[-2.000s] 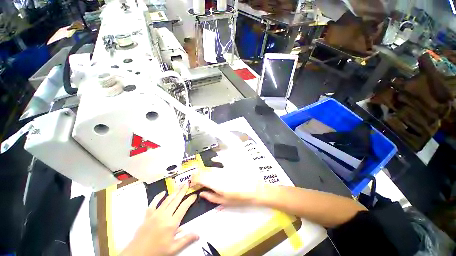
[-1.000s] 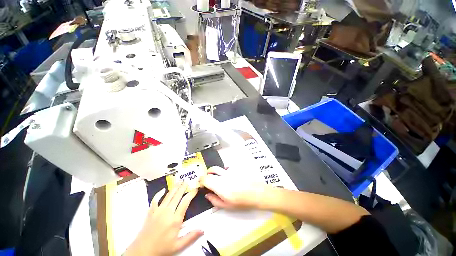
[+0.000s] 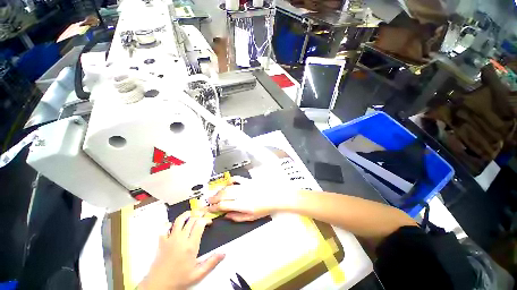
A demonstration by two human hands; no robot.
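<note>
A black panel (image 3: pixel 229 233) lies on the white template board (image 3: pixel 266 243) under the machine head. The yellow clamp frame (image 3: pixel 197 204) sits over it, partly hidden by my right hand. My left hand (image 3: pixel 180 249) lies flat with spread fingers, fingertips on the panel's left part at the frame's near edge. My right hand (image 3: pixel 244 199) is over the frame's window with its fingers bent together; whether it pinches a label cannot be seen. Dark snips (image 3: pixel 240 281) lie on the board at the bottom edge.
The white sewing machine head (image 3: pixel 142 147) stands just beyond my hands. A blue bin (image 3: pixel 391 122) with black pieces and white card is at the right. A small black piece (image 3: pixel 329 171) lies on the grey tabletop. A tilted screen (image 3: pixel 321 85) stands behind.
My right hand has moved left and slightly away from me, over the clamp window, covering the printed label that showed before. My left hand has shifted slightly left and stays flat.
</note>
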